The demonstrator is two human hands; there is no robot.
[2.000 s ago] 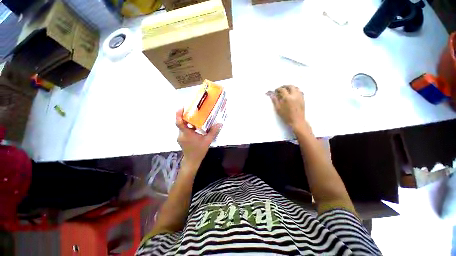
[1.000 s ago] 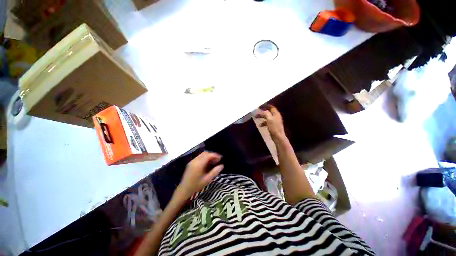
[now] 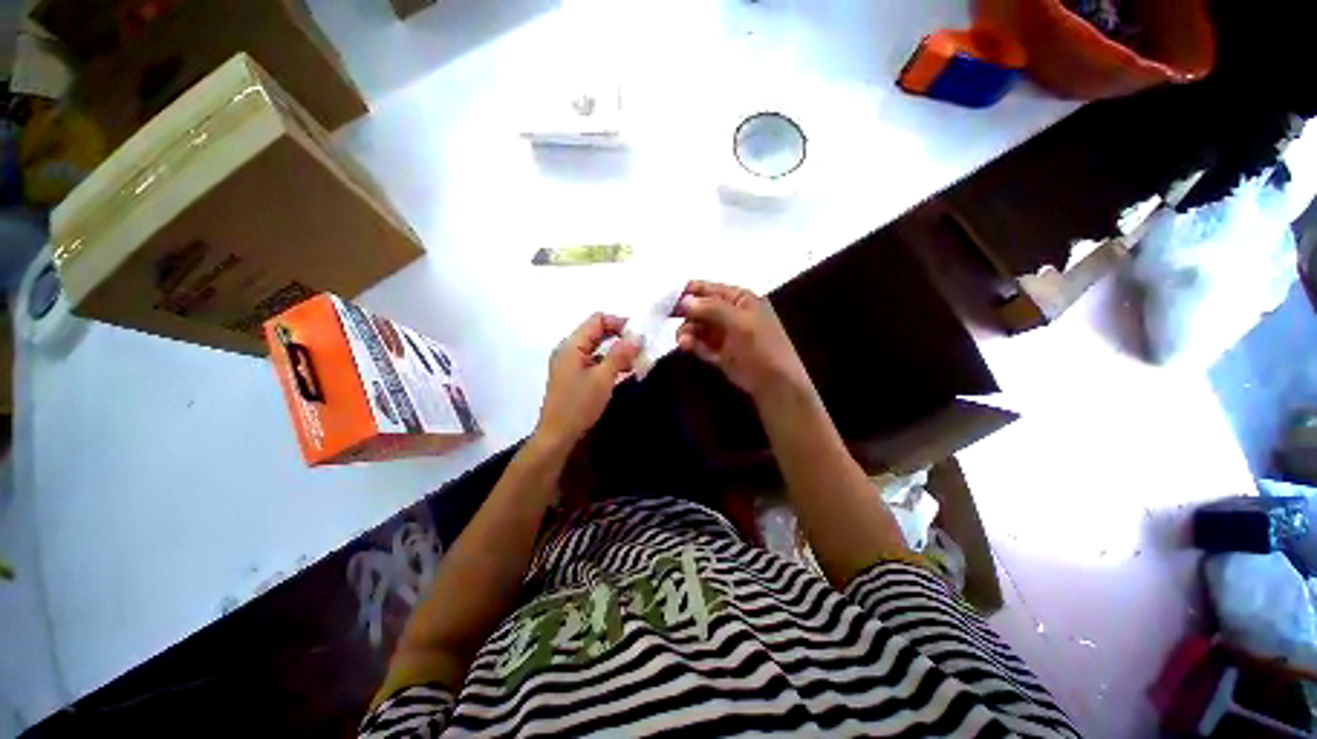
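My left hand (image 3: pixel 585 378) and my right hand (image 3: pixel 734 335) are close together over the table's front edge. Their fingertips hold a small whitish, thin piece (image 3: pixel 657 329) between them; what it is cannot be told. An orange, black and white retail box (image 3: pixel 368 383) stands on the table to the left, its orange face with a dark slot turned left. A flat yellow-olive piece (image 3: pixel 582 254), perhaps a cutter, lies on the table beyond my hands.
A taped brown carton (image 3: pixel 238 217) stands behind the retail box. A small white box (image 3: pixel 574 119) and a tape roll (image 3: pixel 768 146) lie farther back. A blue-and-orange block (image 3: pixel 959 70) and an orange-red basket (image 3: pixel 1105 51) are at far right. An open brown carton (image 3: pixel 881 339) is below the table edge.
The left hand has let go of the retail box, which now stands on the table. The view has turned right. Both hands have come together on the whitish piece.
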